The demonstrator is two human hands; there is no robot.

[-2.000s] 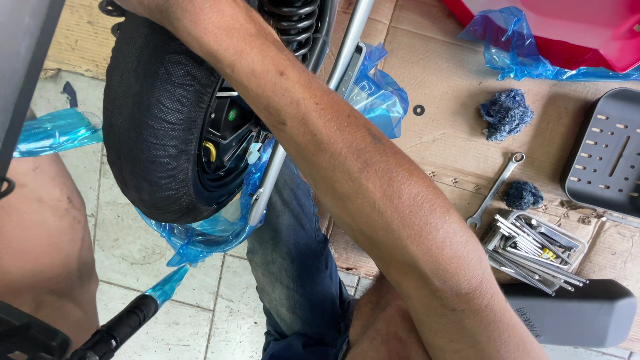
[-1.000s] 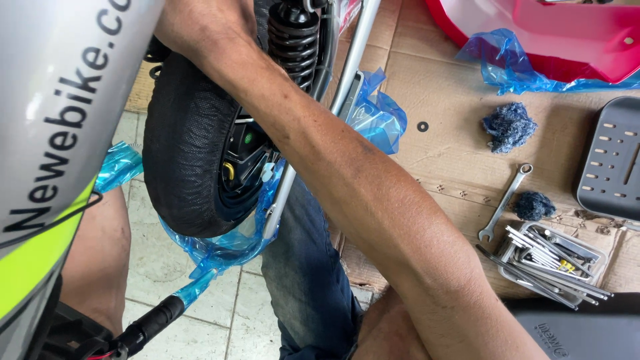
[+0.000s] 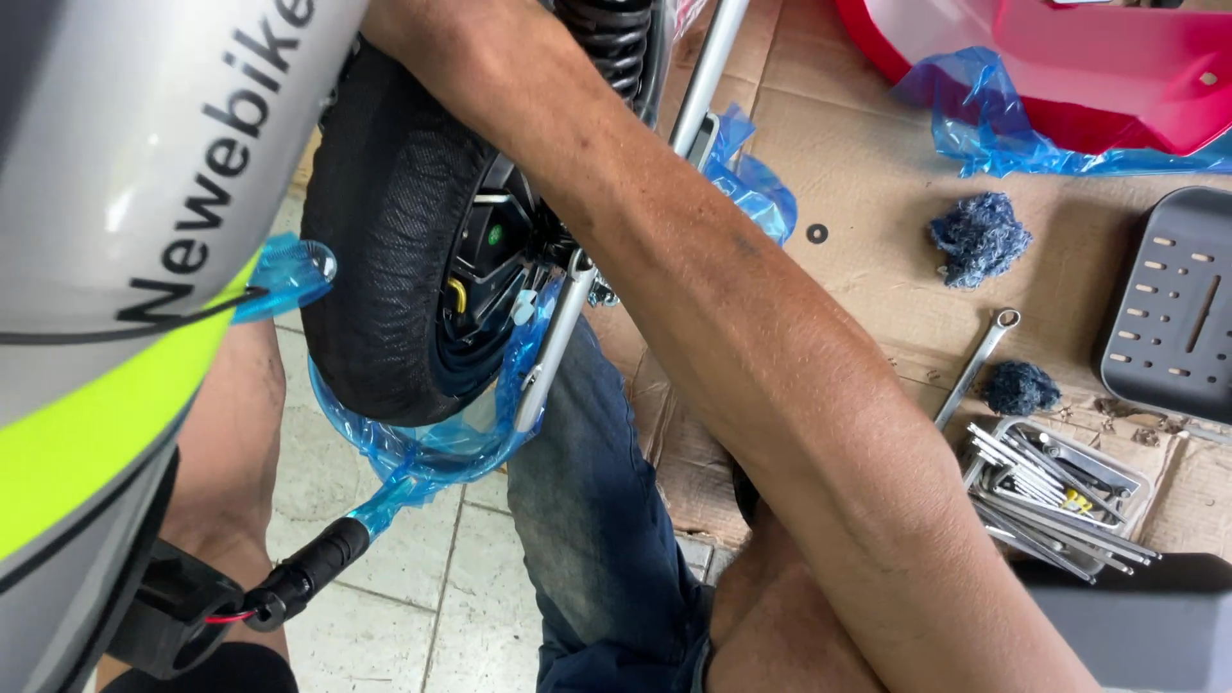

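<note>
Neither of my hands shows. My right forearm runs from the lower right corner up across the picture, and its hand is hidden beyond the top edge. Below the forearm is a black-covered wheel (image 3: 395,260) with a hub motor, beside a black coil spring (image 3: 616,48) and a silver metal tube (image 3: 558,346). Blue plastic film (image 3: 433,457) wraps loosely under the wheel. A black cylindrical part (image 3: 313,573) with red wire touches the film's end. At the left, a silver body panel (image 3: 125,173) with writing and a green stripe covers part of the view.
On cardboard (image 3: 847,125) lie a washer (image 3: 817,233), fibre wads (image 3: 980,240), a combination wrench (image 3: 977,366), a metal tray (image 3: 1141,486) with hex keys and rods, a slotted grey tray (image 3: 1169,318) and a red plastic shell (image 3: 1039,87). A leg in jeans (image 3: 587,520) stands beside the wheel.
The silver panel has swung in at the left, where an earlier frame shows only a dark edge. My forearm stays across the wheel. The view has shifted slightly.
</note>
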